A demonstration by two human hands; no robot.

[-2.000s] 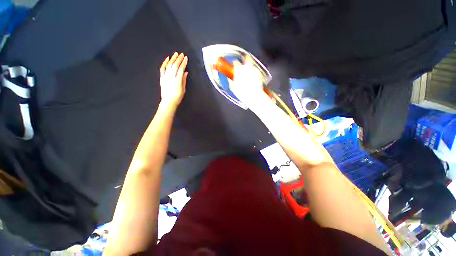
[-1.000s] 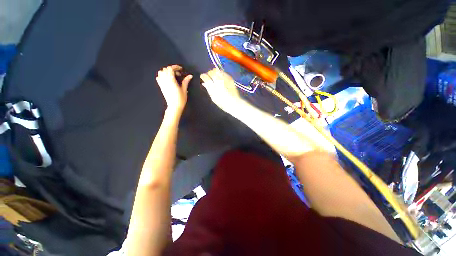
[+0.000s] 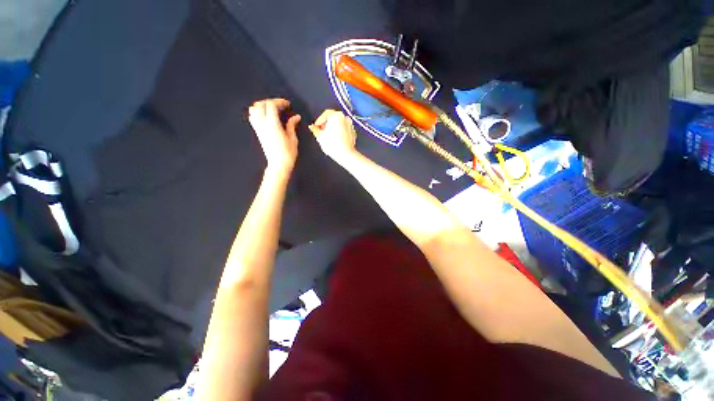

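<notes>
A black garment piece (image 3: 168, 133) lies wide and flat under my hands on the dark-covered table. My left hand (image 3: 274, 133) is over it with fingers bent and a small dark bit, possibly its edge, at the fingertips. My right hand (image 3: 335, 133) is just to the right, thumb and fingers drawn together; whether cloth is between them cannot be told. A steam iron (image 3: 384, 90) with a blue body, pale rim and orange-red bar handle stands beyond my right hand, untouched.
A yellow-tan hose (image 3: 564, 239) runs from the iron to the lower right. Black pieces (image 3: 540, 47) are piled at upper right. Yellow-handled scissors (image 3: 513, 163) and a white ring (image 3: 495, 129) lie right of the iron. Black pieces with white bands (image 3: 63, 223) lie left. A blue basket (image 3: 560, 215) is at right.
My right hand has let go of the iron and moved left beside my left hand. The iron stands slightly farther up. My left hand's flat fingers have bent, and my right fingers have since closed together.
</notes>
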